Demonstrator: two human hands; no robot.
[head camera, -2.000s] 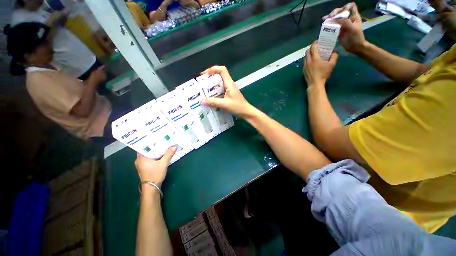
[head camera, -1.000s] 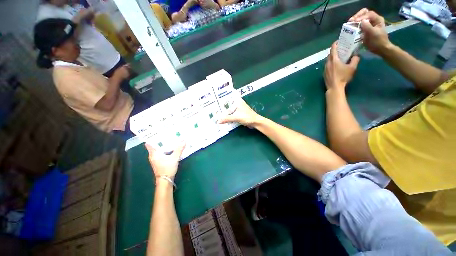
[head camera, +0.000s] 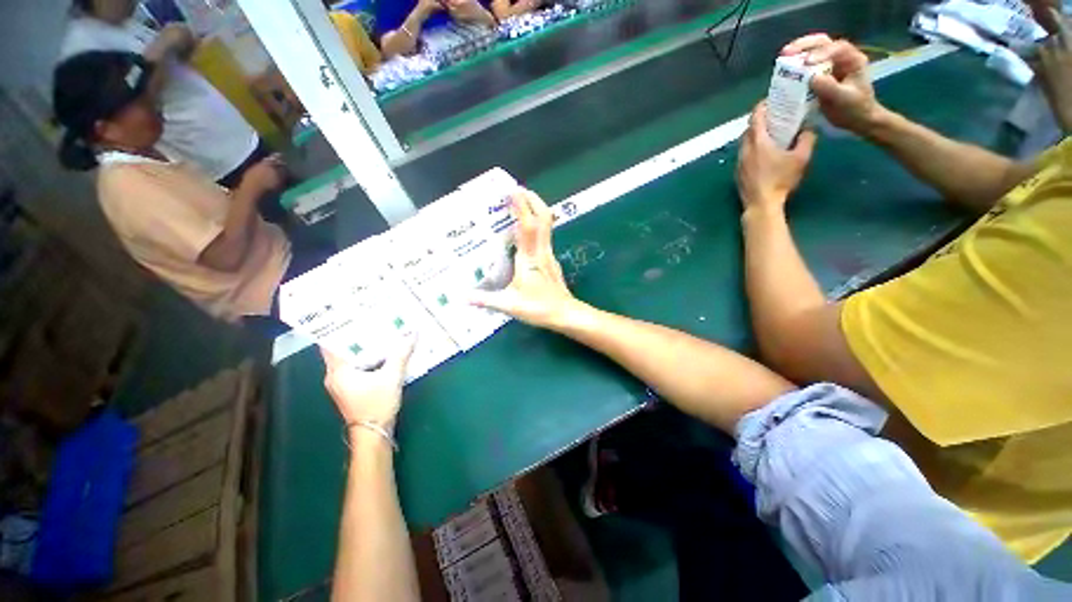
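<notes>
A row of several white retail boxes (head camera: pixel 406 276) stands side by side at the end of the green-topped bench (head camera: pixel 494 412), lettering and small green marks facing me. My left hand (head camera: pixel 367 382) grips the row's lower left end, thumb on the front face. My right hand (head camera: pixel 531 273) is at the row's right end, fingers at the end box's outer side and thumb across the lower front. The boxes touch each other, and the row slants up to the right. The back of the row is hidden.
A worker in yellow (head camera: pixel 964 341) at right holds one white box (head camera: pixel 790 100). A pale metal post (head camera: pixel 335 106) stands behind the row. An open brown carton (head camera: pixel 553 529) with white boxes is below the bench edge. People, a pallet (head camera: pixel 188 482) and a blue bin (head camera: pixel 85 500) are at left.
The right end box, raised and turned a second ago, now sits more evenly in the row. My right hand has moved from its lower corner to its outer side. The view has shifted slightly.
</notes>
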